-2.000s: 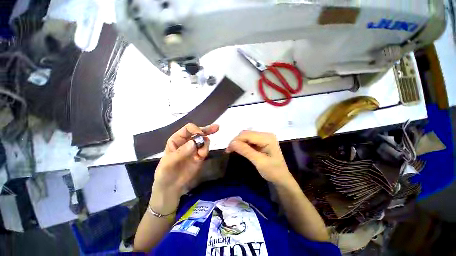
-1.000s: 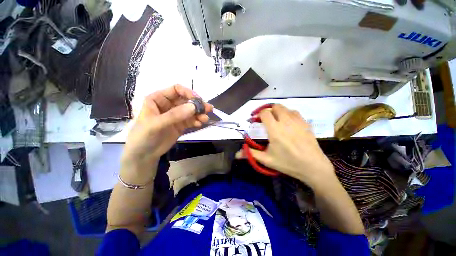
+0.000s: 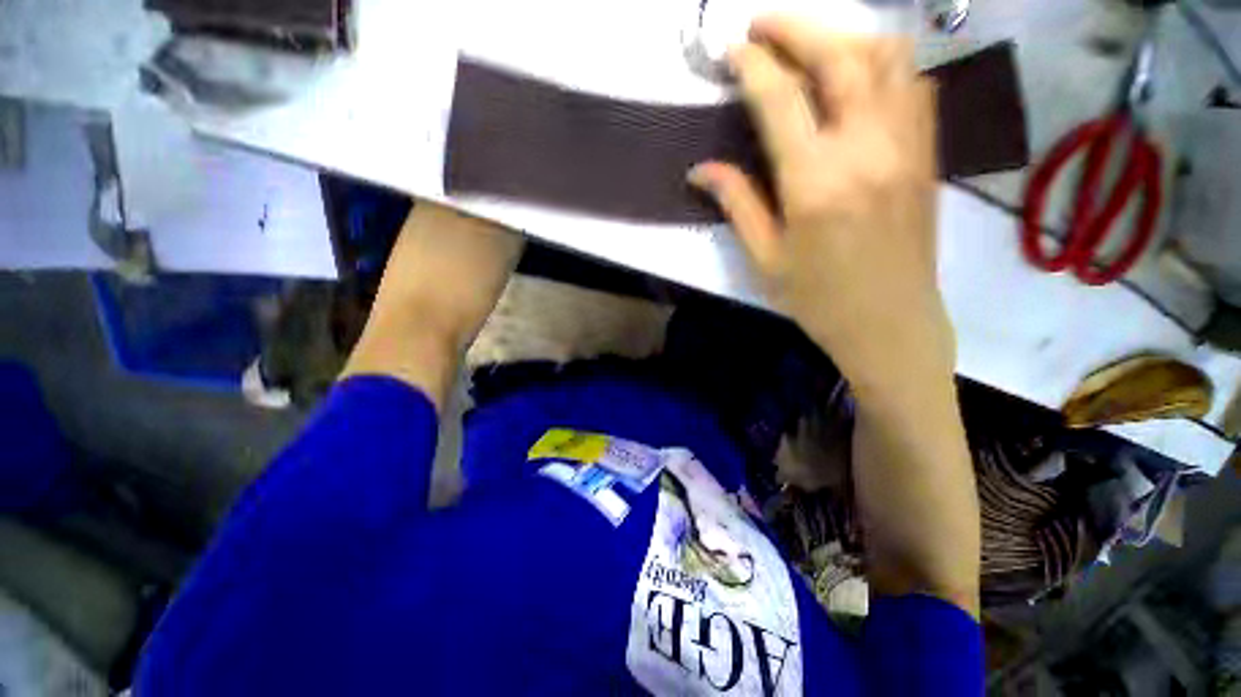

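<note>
A curved dark brown fabric strip (image 3: 585, 143) lies flat along the front of the white table (image 3: 368, 102). My right hand (image 3: 844, 170) is over the strip's right half, palm down, thumb and fingers apart. Its raised fingertips are beside a blurred pale, metallic-edged round shape (image 3: 708, 38) at the top edge, which I cannot identify. No held object shows in my right hand. My left forearm reaches beneath the table's front edge, and the table hides the left hand. The red-handled scissors (image 3: 1089, 204) lie on the table, right of the strip.
The yellow-brown banana (image 3: 1140, 390) lies at the table's right front edge. A dark fabric stack (image 3: 259, 17) is at the top left. Fanned dark pieces (image 3: 1028, 524) hang lower right. Beige fabric (image 3: 565, 320) is on my lap. A blue crate (image 3: 184, 327) stands on the floor left.
My right hand has released the scissors and moved over the strip. My left hand, which held a small dark round item, has gone under the table. The view has tilted down and turned.
</note>
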